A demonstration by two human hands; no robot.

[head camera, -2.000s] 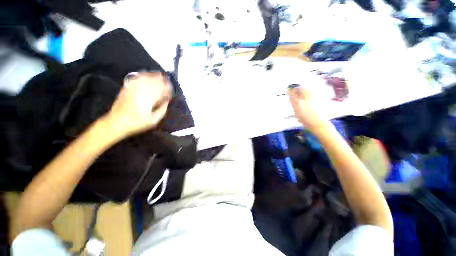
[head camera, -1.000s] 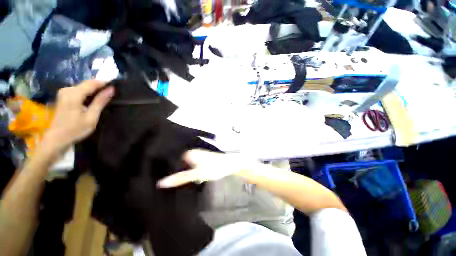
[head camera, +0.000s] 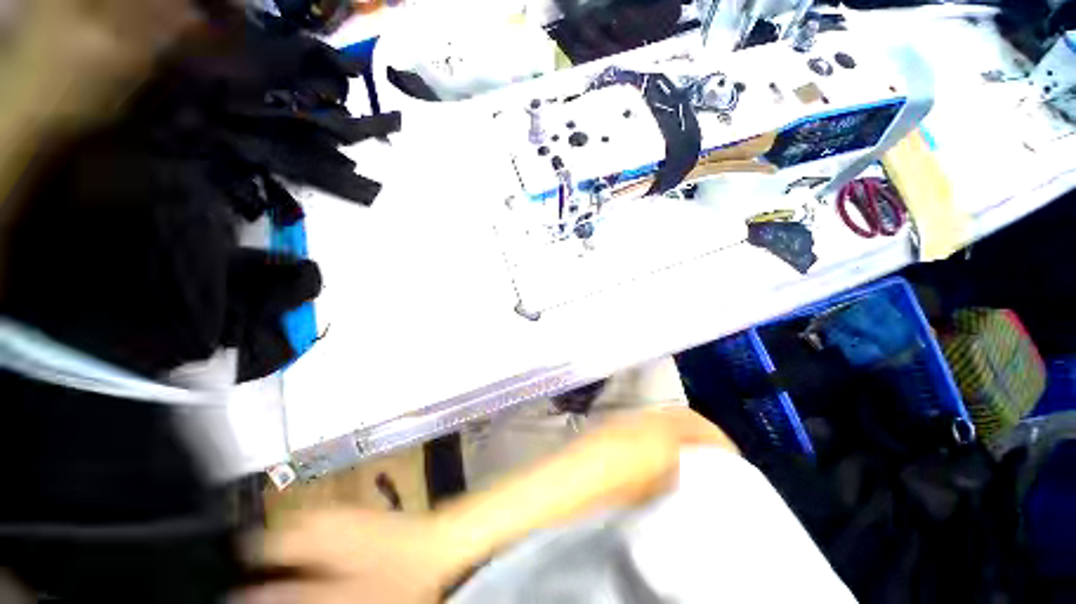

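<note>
Dark garment cloth (head camera: 106,260) fills the left side, large, close to the camera and blurred, with a pale band (head camera: 94,368) across it. My left hand (head camera: 77,59) is a skin-coloured blur at the top left corner, against the top of the cloth; its fingers cannot be made out. My right hand (head camera: 342,560) is low at the left, blurred, reaching across my lap to the cloth's lower edge. Its fingertips are hidden or lost in the blur, so its grip cannot be told.
White sewing machine (head camera: 732,130) with a dark strip (head camera: 675,136) over it stands on the white table (head camera: 401,319). Dark red scissors (head camera: 871,208) and a dark scrap (head camera: 782,243) lie at its right. Dark strips (head camera: 319,148) lie at the table's left. A blue basket (head camera: 938,354) is below right.
The view has shifted left relative to my lap. The cloth has moved from my lap to the far left, nearer the camera. My left hand is higher, my right hand lower and further left.
</note>
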